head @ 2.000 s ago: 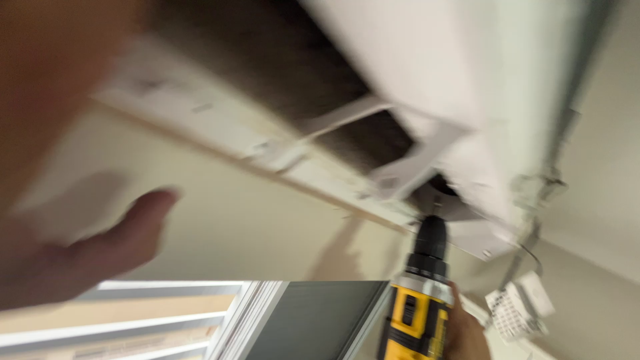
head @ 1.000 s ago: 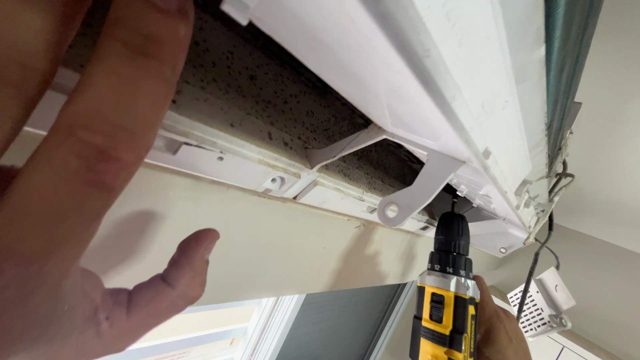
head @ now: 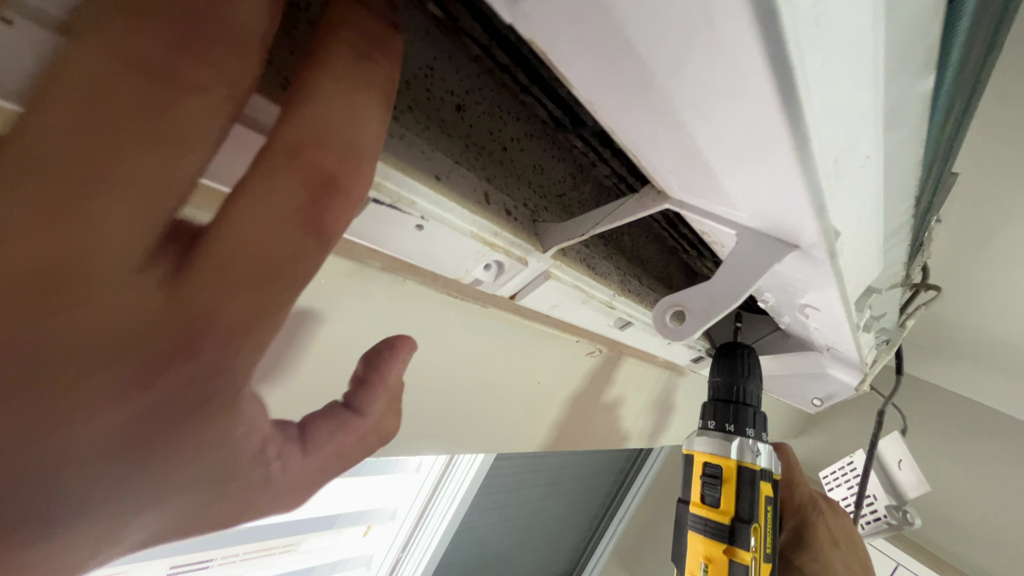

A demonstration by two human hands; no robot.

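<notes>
My right hand (head: 816, 512) grips a yellow and black cordless drill (head: 728, 480) that points up, its bit (head: 738, 326) at the dark gap near the right end of a white air conditioner indoor unit (head: 688, 96). Beside the bit, a white plastic bracket arm (head: 712, 296) with a round hole hangs across the dirty, dark-speckled air outlet (head: 480, 120). My left hand (head: 184, 264) is raised large at the left, thumb apart and fingers up against or near the unit's underside; its fingertips are cut off or hidden, so contact cannot be told.
Below the unit is a pale wall (head: 496, 376), with a window with bright blinds (head: 320, 520) and a grey shade (head: 536, 512) lower down. Dark cables (head: 884, 408) hang off the unit's right end, in front of a white perforated plastic part (head: 860, 488).
The view was blurred two seconds ago and is steadier now. My left hand reaches farther across the unit's underside than one second ago. The drill stays at the right-end gap.
</notes>
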